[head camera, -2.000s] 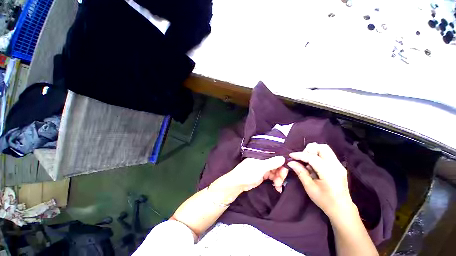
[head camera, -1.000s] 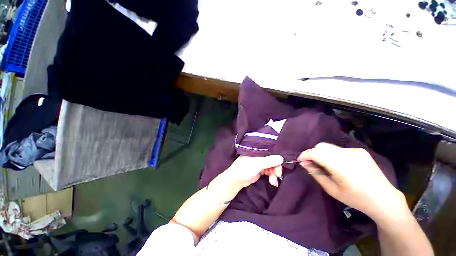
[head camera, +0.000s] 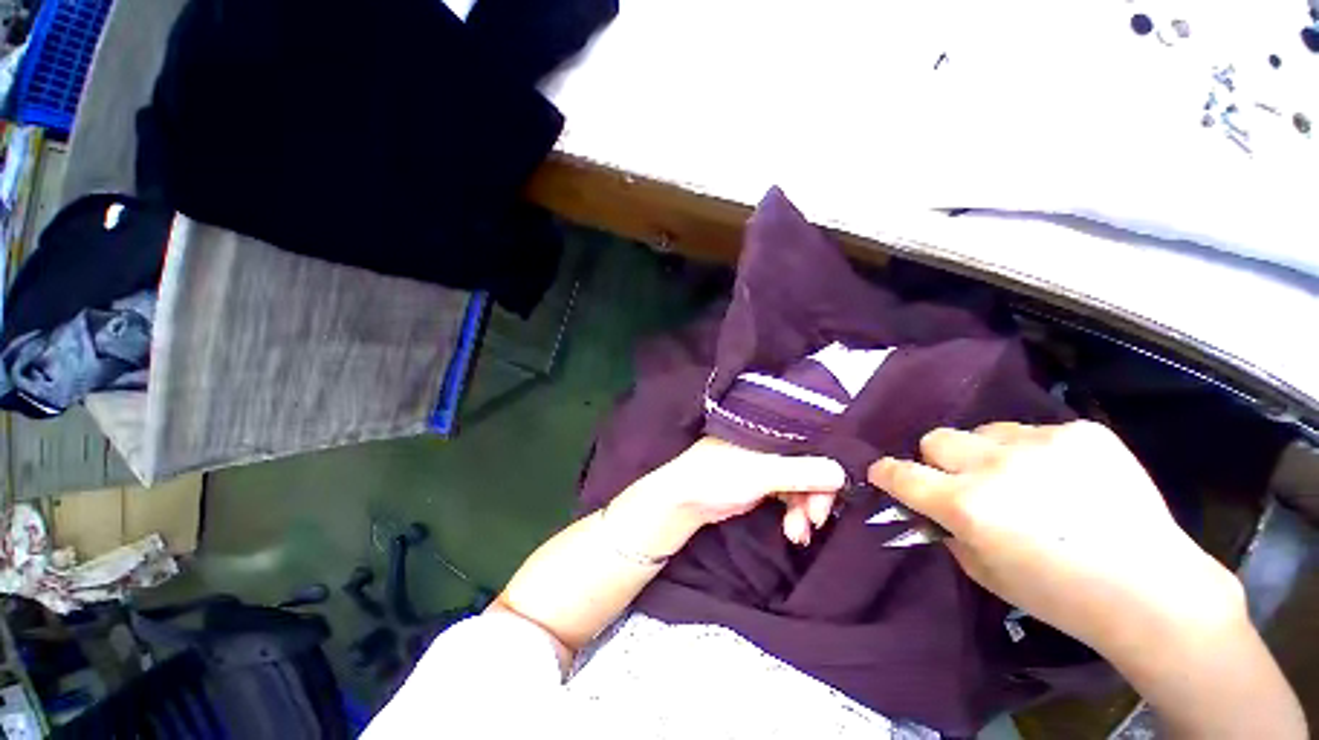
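The maroon trousers (head camera: 854, 622) lie bunched on my lap, with a peak of cloth standing up against the table edge. A white-striped inner facing (head camera: 788, 393) shows on the folded waistband. My left hand (head camera: 745, 484) pinches the waistband between thumb and fingers. My right hand (head camera: 998, 492) is just right of it, its index fingertip near my left thumb. Small metal thread snips (head camera: 908, 529) stick out from under my right hand, with two pointed blades apart. I cannot make out a needle or thread.
A white tabletop (head camera: 810, 101) with scattered buttons (head camera: 1141, 25) and a dark strand is ahead. Black garments (head camera: 347, 145) hang over its left corner. A grey fabric-lined bin (head camera: 304, 340) and a blue crate (head camera: 61, 61) stand left. Crumpled clear plastic (head camera: 1273, 564) is at right.
My right hand has opened from its pinch beside my left thumb and turned flatter, and the snips' blades now show. My left hand keeps its hold on the waistband. The view has shifted slightly.
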